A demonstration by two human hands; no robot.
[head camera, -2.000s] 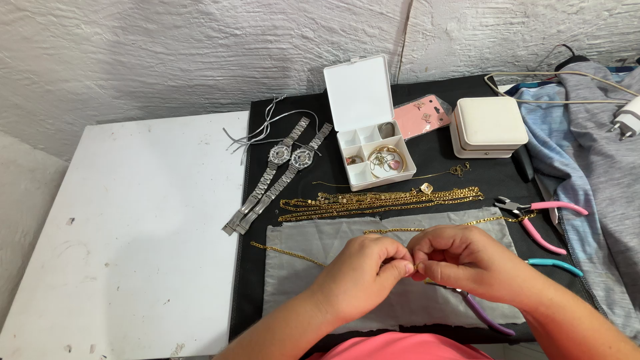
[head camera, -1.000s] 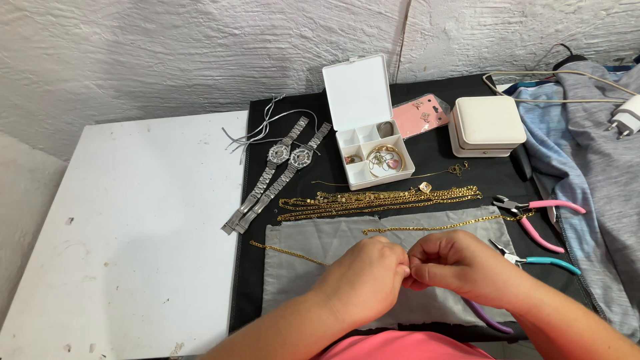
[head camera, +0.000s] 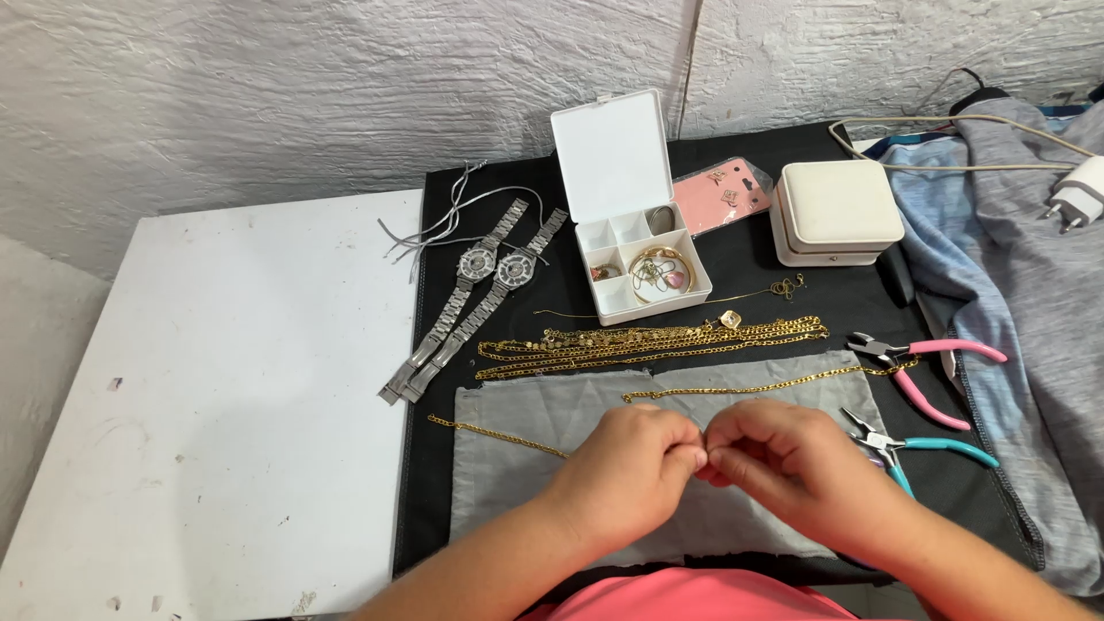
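My left hand (head camera: 634, 470) and my right hand (head camera: 798, 457) meet fingertip to fingertip over a grey cloth (head camera: 690, 526). Whatever lies between the pinched fingers is too small or hidden to tell. One gold chain (head camera: 509, 438) runs across the cloth and disappears behind my left hand. Another gold chain (head camera: 759, 385) lies above my hands, its right end by the pink-handled pliers (head camera: 906, 349). Teal-handled pliers (head camera: 893, 442) rest just right of my right hand. Beyond the cloth, several gold chains (head camera: 647, 345) are laid side by side.
Two metal wristwatches (head camera: 496, 267) lie left of an open white compartment box (head camera: 612, 164) holding jewellery. Behind are grey cords (head camera: 448, 224), a pink earring card (head camera: 720, 194) and a closed cream box (head camera: 837, 207). Clothing (head camera: 1018, 259) and a white plug adapter (head camera: 1082, 194) are at the right.
Both hands stay together over the cloth, with small shifts of the fingers. The teal-handled pliers, partly covered two seconds ago, show more fully now.
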